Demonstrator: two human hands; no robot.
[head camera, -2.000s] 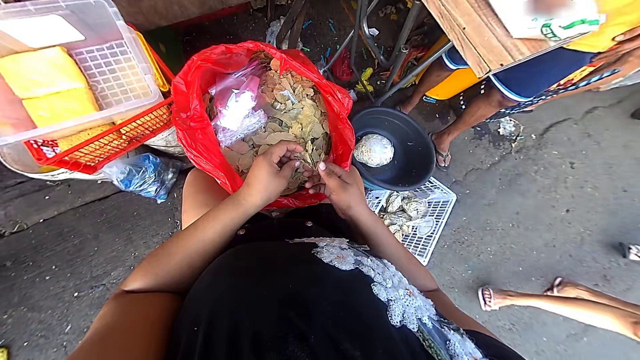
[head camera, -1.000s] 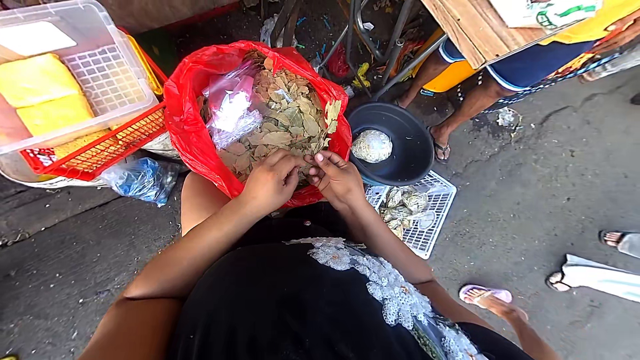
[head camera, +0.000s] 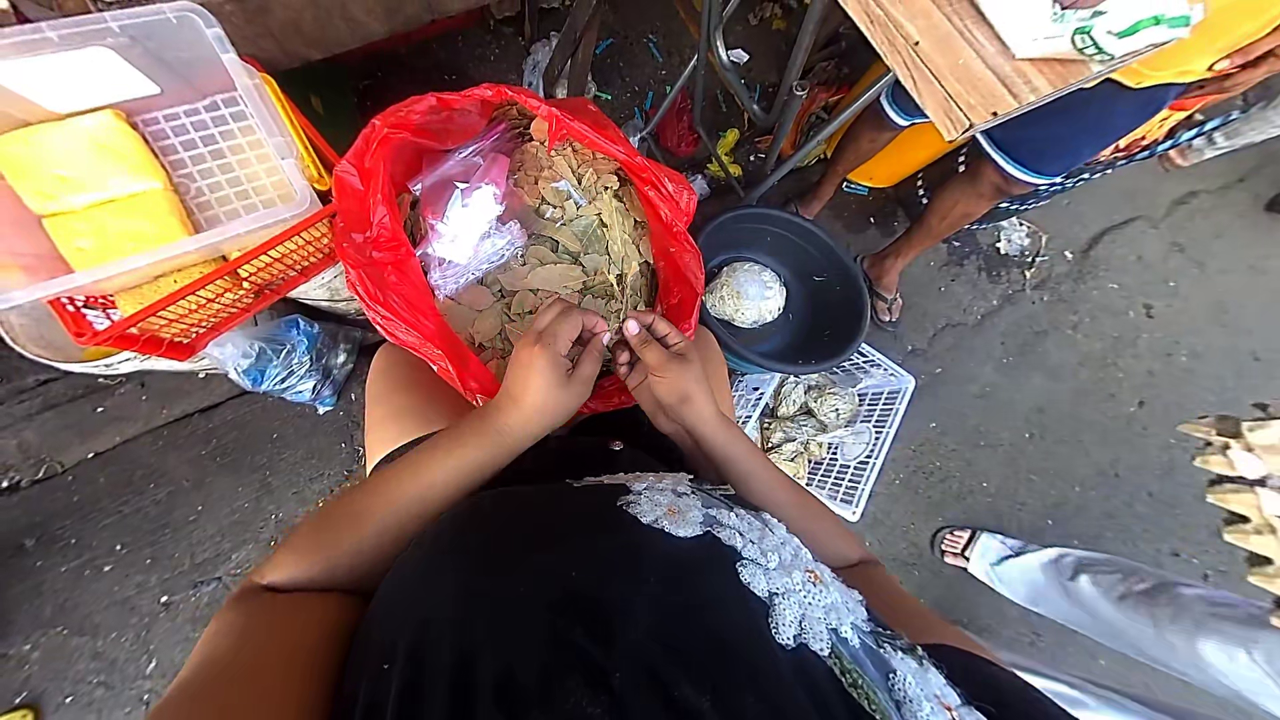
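Note:
A red plastic bag (head camera: 370, 210) stands open at my lap, filled with dried leaves (head camera: 570, 240) that look like bay leaves. A bundle of clear plastic bags (head camera: 470, 225) lies on the leaves at the left. Over the bag's near edge, my left hand (head camera: 553, 365) and my right hand (head camera: 665, 365) nearly meet at the fingertips. Both pinch a dried leaf sprig (head camera: 622, 312) between thumb and fingers; its lower end is partly hidden by the fingers.
Right of the bag, a black basin (head camera: 825, 300) holds a clear-wrapped bundle (head camera: 745, 295). Below it, packed leaves (head camera: 810, 415) lie on a white plastic crate (head camera: 870, 450). A clear bin (head camera: 270, 190) and red basket (head camera: 230, 290) stand left. People's legs and a wooden table (head camera: 930, 60) are at right.
A leaf sprig that stood up at the bag's right side one second ago no longer shows there. My hands remain close together at the near edge. Passers-by at the lower right have moved.

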